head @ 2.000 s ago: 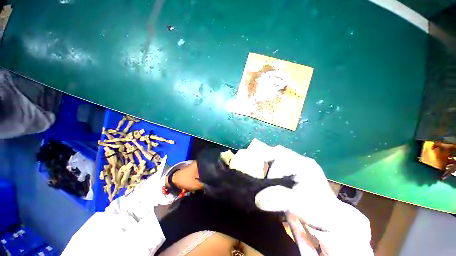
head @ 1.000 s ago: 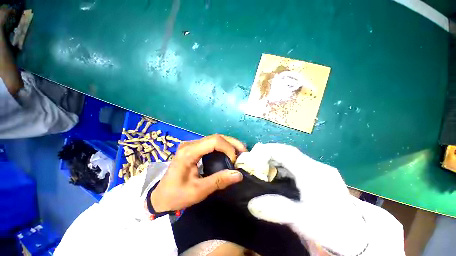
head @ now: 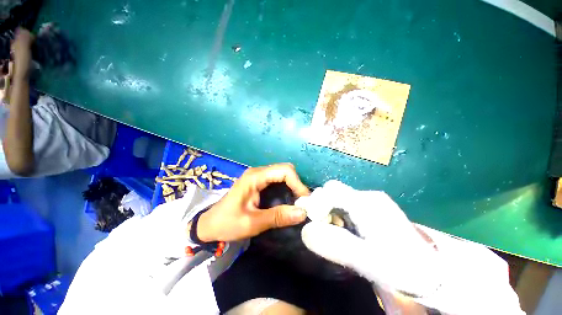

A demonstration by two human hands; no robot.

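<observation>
My bare left hand [head: 256, 206] is closed around a glossy black part [head: 277, 195], held over my lap. My white-gloved right hand [head: 351, 231] meets it at the fingertips and grips a tan piece [head: 336, 219], of which only a small end shows between the gloved fingers. The two hands touch at the black part's edge. The black part's lower extent is lost against my black clothing, and whether the tan piece sits inside it is hidden by the fingers.
A tan square board [head: 394, 117] with brown stains and a white smear lies on the green bench [head: 277, 55]. Tan pieces [head: 185, 178] fill a blue bin at left; another bin holds black parts [head: 108, 203]. Another person's arm [head: 20, 117] is at far left.
Since two seconds ago, my left hand has come up around the black part, and its dangling end no longer shows at the glove. The neighbouring person's arm has come into view and moved.
</observation>
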